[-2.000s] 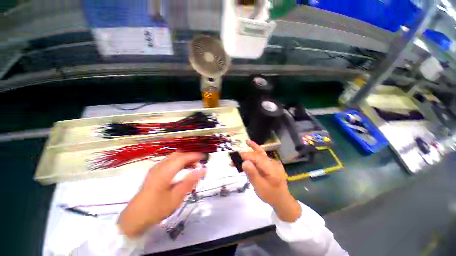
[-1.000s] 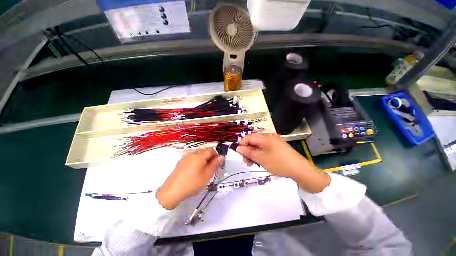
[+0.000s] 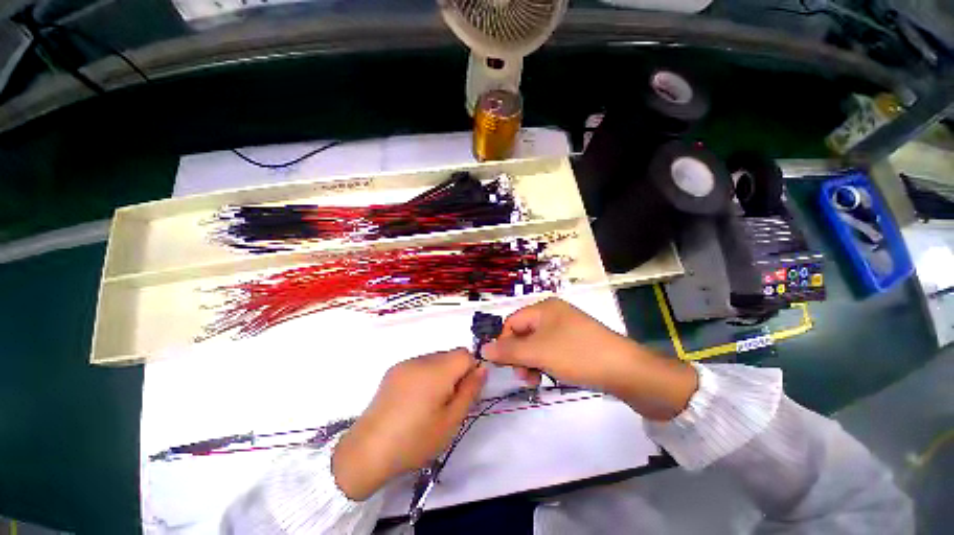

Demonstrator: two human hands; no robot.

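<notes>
A black connector or module [image 3: 486, 325] stands up between my hands, just below the near edge of the parts tray. My left hand [image 3: 410, 410] grips the dark cable just below it. My right hand [image 3: 552, 342] pinches at the same spot with thumb and fingers; whether tape is between the fingertips is hidden. A thin black branch lead [image 3: 452, 447] curves down from my hands. The harness [image 3: 274, 440] of thin red and black wires lies across the white sheet [image 3: 544, 447], partly behind my left hand.
The cream parts tray [image 3: 126, 282] holds darker wires [image 3: 356, 221] behind and red wires [image 3: 345, 282] in front. A fan [image 3: 506, 23] and gold can [image 3: 497, 125] stand behind. Black tape rolls [image 3: 661, 204], a tape dispenser [image 3: 748, 274] and a blue bin [image 3: 866, 238] are to the right.
The hands have come together at the cable below the black connector, which now shows above the fingertips. The view has tilted downward and closer to the sheet.
</notes>
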